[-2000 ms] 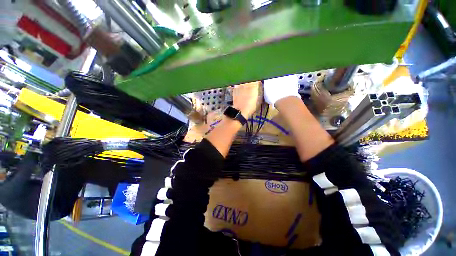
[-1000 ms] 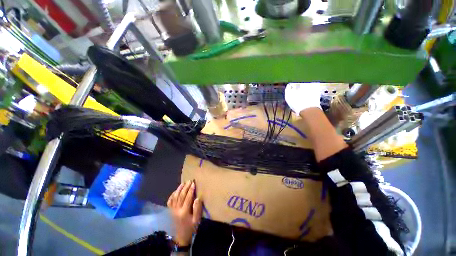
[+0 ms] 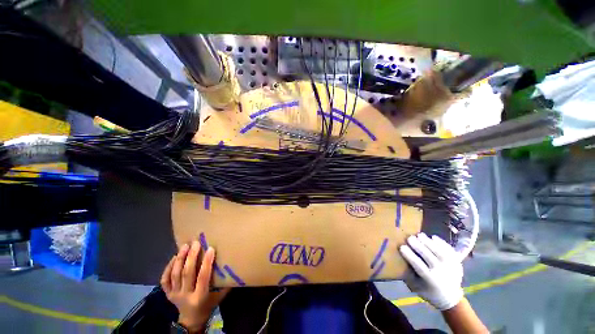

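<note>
My left hand (image 3: 188,277), bare, rests with its fingers on the front left edge of the cardboard table cover (image 3: 261,228). My right hand (image 3: 436,269), in a white glove, rests on the front right edge. Neither holds anything. A thick bundle of black cables (image 3: 274,173) lies across the cardboard, its pale tips fanned out at the right. Several cables run from the bundle up to the grey lower mould (image 3: 313,62); their far ends are hard to make out. A narrow silver metal strip (image 3: 287,129) lies on the cardboard behind the bundle.
The green platen (image 3: 326,19) spans the top above the mould. Steel columns (image 3: 198,59) stand at both sides. An aluminium profile (image 3: 489,136) juts in at right. A blue bin (image 3: 85,251) with white pieces is at lower left. A white bucket (image 3: 471,225) shows partly at right.
My right hand has left the mould area and come back to the table's front edge. My left hand, earlier at the mould, now rests at the front left edge. The view has shifted closer.
</note>
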